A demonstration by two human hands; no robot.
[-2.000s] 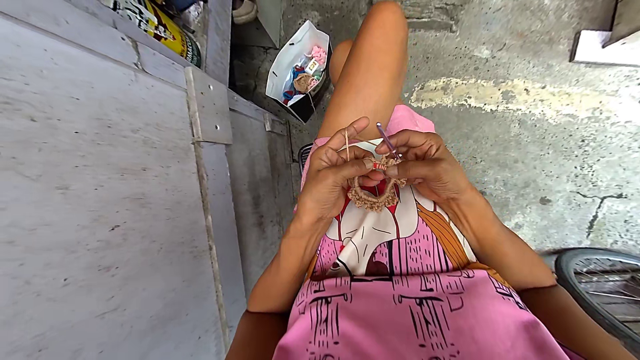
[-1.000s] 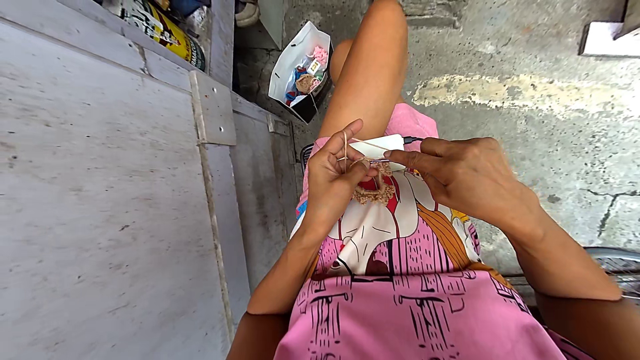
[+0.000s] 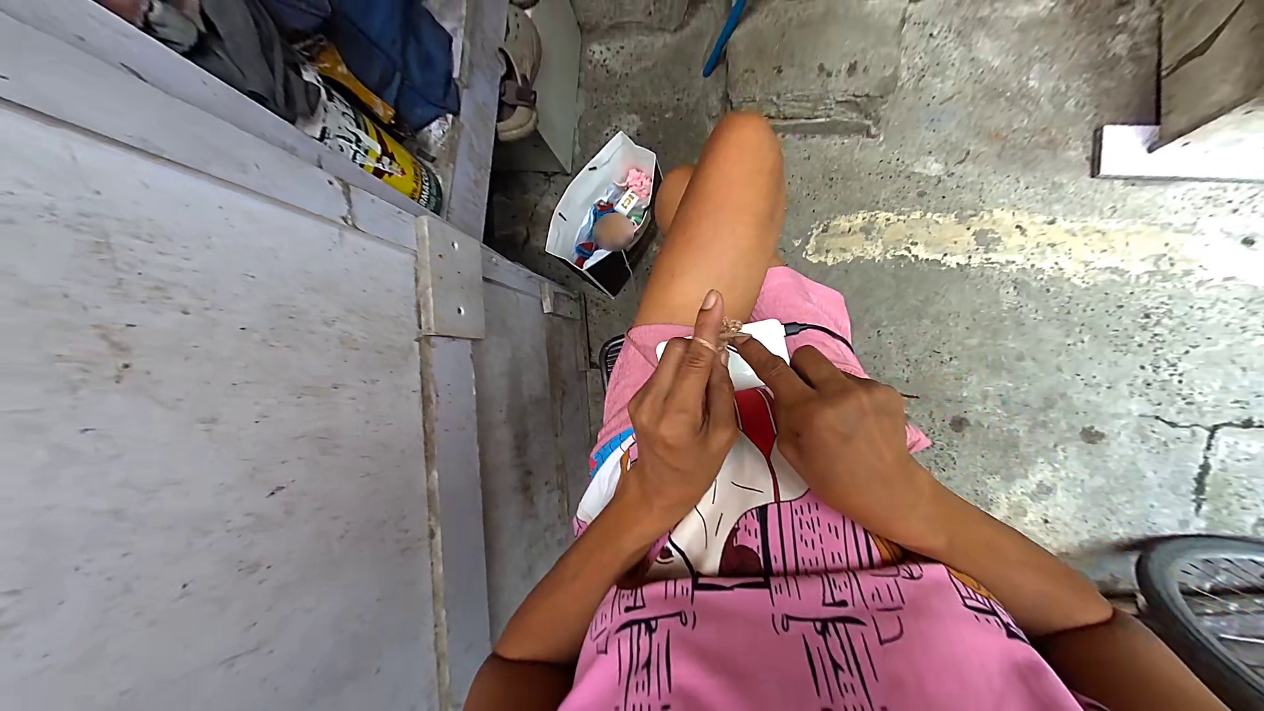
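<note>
Over my lap, my left hand (image 3: 686,410) has its index finger raised, with tan yarn looped around it. A small piece of tan crochet work (image 3: 732,331) shows at the fingertips, pinched by the left hand. My right hand (image 3: 839,420) points its index finger to that piece; its other fingers are curled, and whether they hold a hook is hidden. Beneath the fingers a white rectangular device (image 3: 768,341) lies on the pink printed garment (image 3: 691,632), a black cable plugged into its right end.
An open white bag (image 3: 573,212) with yarn and small items stands beyond my knee. A grey wooden cabinet (image 3: 217,395) fills the left, with a yellow can (image 3: 390,163) and cloth on its shelf. Lower right is a wheel (image 3: 1205,602); a sandal (image 3: 517,79) sits upper left of the bag.
The purple hook seen earlier in the right hand no longer shows. The crochet ring, spread over the lap before, is now mostly hidden, with a small part at the fingertips.
</note>
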